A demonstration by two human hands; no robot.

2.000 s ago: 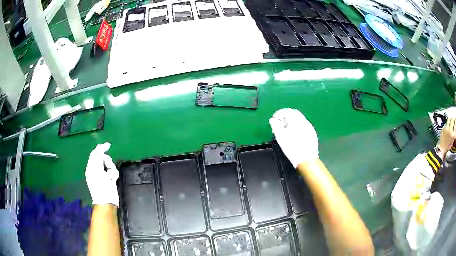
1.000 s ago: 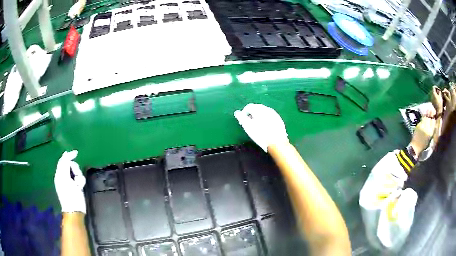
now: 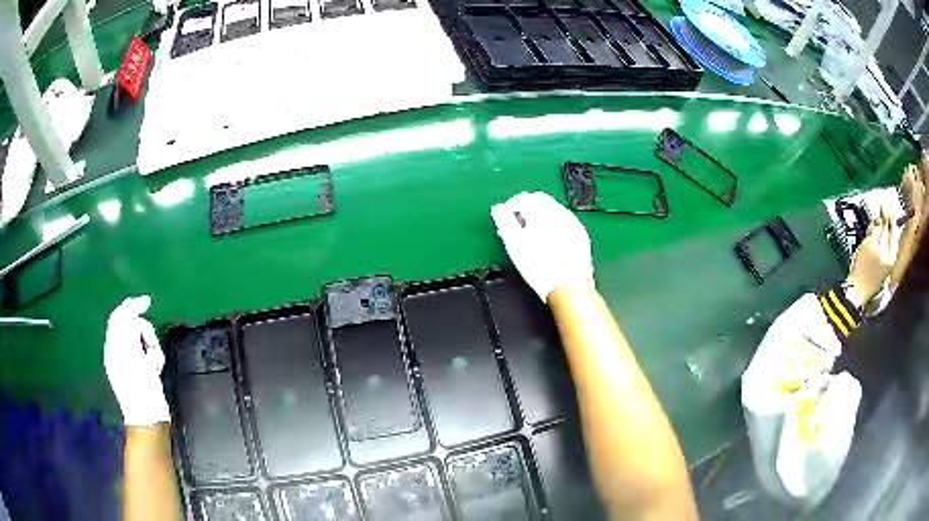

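A black pocketed tray [image 3: 290, 392] lies in front of me. A phone middle frame with a solid camera end [image 3: 360, 302] sits in its third upper pocket, that end overhanging the far rim. Another part [image 3: 204, 351] is in the leftmost pocket; the lower row also holds parts. My left hand [image 3: 135, 361], white-gloved, is at the tray's left edge, fingers curled around a small dark spot I cannot identify. My right hand [image 3: 547, 244], white-gloved, is beyond the tray's far right side, fingers bunched; its grip is unclear. A middle frame [image 3: 616, 189] lies just right of it.
More frames lie on the green surface [image 3: 428, 229], at left [image 3: 272, 199] and right [image 3: 698, 166]. A white tray [image 3: 306, 97], stacked black trays [image 3: 581, 46] and blue discs [image 3: 718, 41] stand beyond. A blue pile [image 3: 61, 458] is at left. Another person's hands [image 3: 876, 249] work at right.
The view has shifted right. The middle frames on the green surface have moved left relative to the tray. My right hand has moved slightly right and away; my left hand stays beside the tray.
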